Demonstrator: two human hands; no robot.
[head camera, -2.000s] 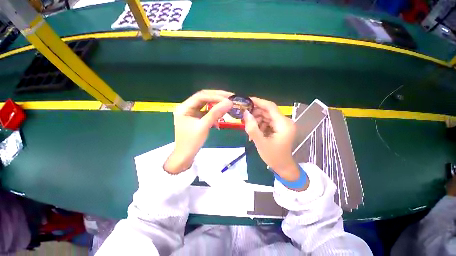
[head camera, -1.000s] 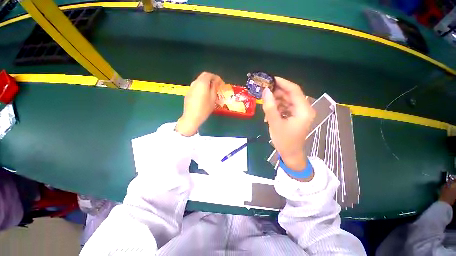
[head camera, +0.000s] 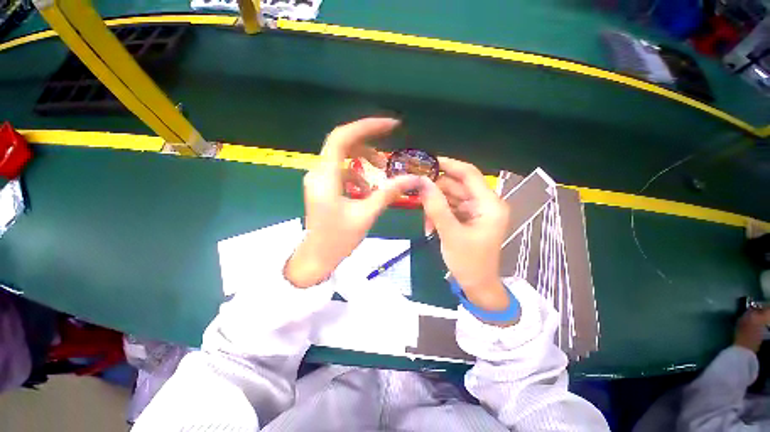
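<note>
A dark, shiny round electronic unit (head camera: 413, 164) is held up in front of me, above the red parts bin (head camera: 363, 187). My right hand (head camera: 473, 221) holds it by its right and lower edge and wears a blue wristband. My left hand (head camera: 342, 190) is at its left side, thumb at the unit's lower edge and index finger raised apart from it. I cannot tell whether a small part is in the left fingertips. The bin is partly hidden behind my hands; orange-tan and whitish bits show in it.
White paper sheets (head camera: 262, 257) and a dark blue pen (head camera: 400, 258) lie on the green bench. Die-cut adhesive sheets (head camera: 578, 270) are fanned at right. A single sheet (head camera: 438, 336) lies near the front edge. A yellow post (head camera: 127, 80) stands at left, a black compartment tray (head camera: 101, 76) behind it.
My left hand has moved from the red bin to the unit. My right hand has brought the unit left and slightly lower, in front of the bin. The camera view has shifted slightly.
</note>
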